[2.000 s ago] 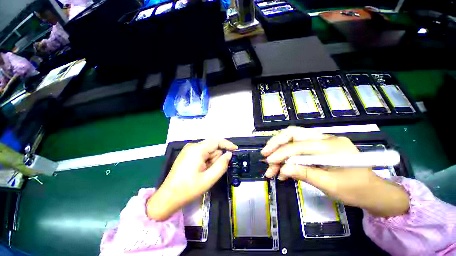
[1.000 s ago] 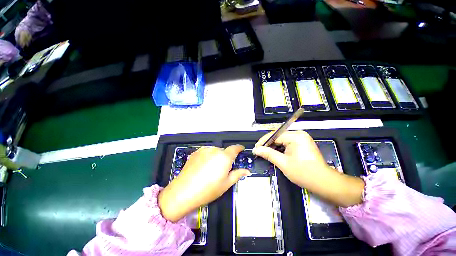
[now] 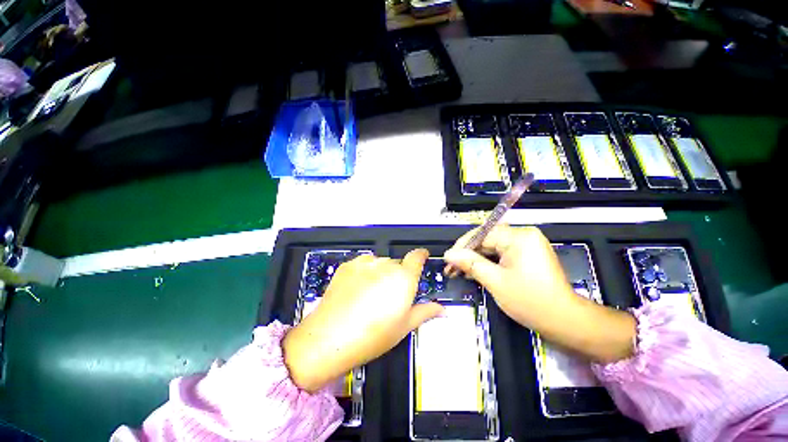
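Observation:
A black phone tray (image 3: 389,240) lies in front of me with several phone bodies. The phone body between my hands (image 3: 449,367) has its camera end, with round openings, at the far side. My left hand (image 3: 359,311) rests over the left edge of this camera end, thumb and index finger apart; whether it grips the phone I cannot tell. My right hand (image 3: 527,276) holds dark tweezers (image 3: 501,211) like a pencil, the tip down at the camera end. The tip and any small part there are too small to tell.
A blue bin (image 3: 278,151) with a clear plastic bag stands on white paper (image 3: 389,177). A second black tray (image 3: 518,200) with phone bodies lies beyond. More dark trays stand at the back. Tiny loops lie on the green mat (image 3: 173,328) at left. A pink sleeve shows at far left.
Since the first frame, the tweezers in my right hand have swung from pointing right to upright and away. My left hand has moved further over the phone's edge. Since the second frame, little has changed.

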